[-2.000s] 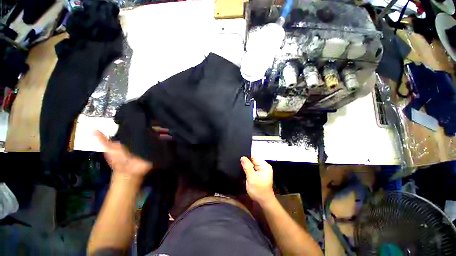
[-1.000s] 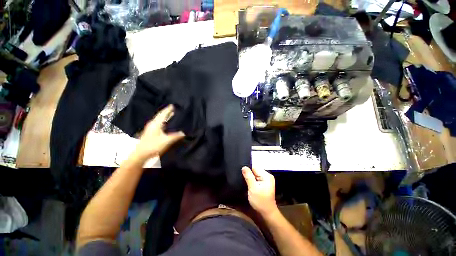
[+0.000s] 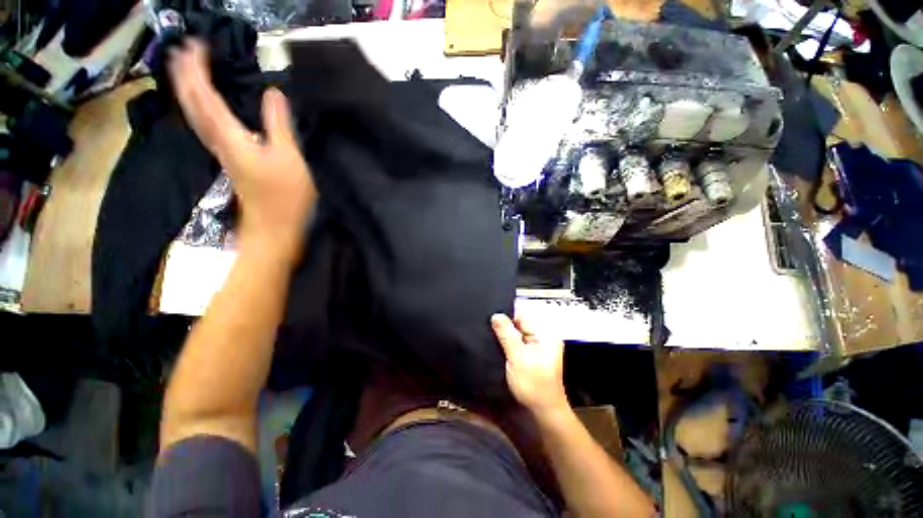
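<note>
A black fabric piece (image 3: pixel 435 223) lies left of the lint-covered overlock machine (image 3: pixel 648 121), partly on the white table and hanging over its front edge. My right hand (image 3: pixel 531 359) pinches its right edge below the needle area. My left hand (image 3: pixel 248 152) is raised at the fabric's upper left, blurred, with fingers apart; part of the fabric lifts beside it. The presser foot is hidden or too small to tell. A pile of black pieces (image 3: pixel 137 218) lies at the left.
A white oval pad (image 3: pixel 536 132) and a blue handle (image 3: pixel 590 42) are on the machine's left. Black lint (image 3: pixel 619 283) lies below the machine. A fan (image 3: pixel 825 460) stands at lower right. Dark blue fabric (image 3: pixel 880 207) lies on the right board.
My left hand has moved up and away from me, off the middle of the fabric. The fabric's upper left part has lifted and shifted. My right hand stays at the right edge.
</note>
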